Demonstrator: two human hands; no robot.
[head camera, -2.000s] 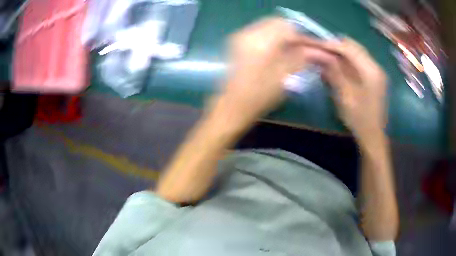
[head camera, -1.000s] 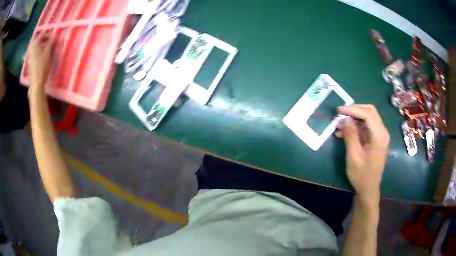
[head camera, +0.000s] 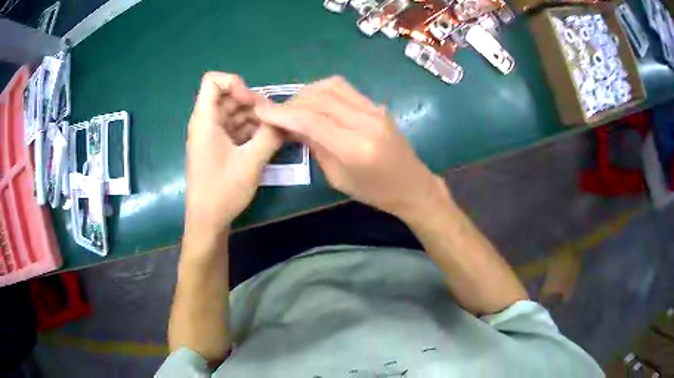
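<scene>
A white housing frame (head camera: 284, 175) lies on the green bench top in front of me, partly covered by my hands. My left hand (head camera: 225, 151) and my right hand (head camera: 355, 144) meet above the frame, fingertips together. The fingers are bent and pinched, and they hide whatever may be between them. The frame's window shows below the fingers, its wider solid end towards me.
Stacked white frames (head camera: 90, 184) lie at the left beside a pink-red compartment tray (head camera: 46, 240). A pile of copper and silvery covers (head camera: 436, 62) lies at the top. An open carton (head camera: 563, 81) of small white parts stands at the right, above red supports (head camera: 613, 166).
My left hand has left the pink-red tray and met my right hand over the frame. The view has turned to the right, bringing the carton fully into sight.
</scene>
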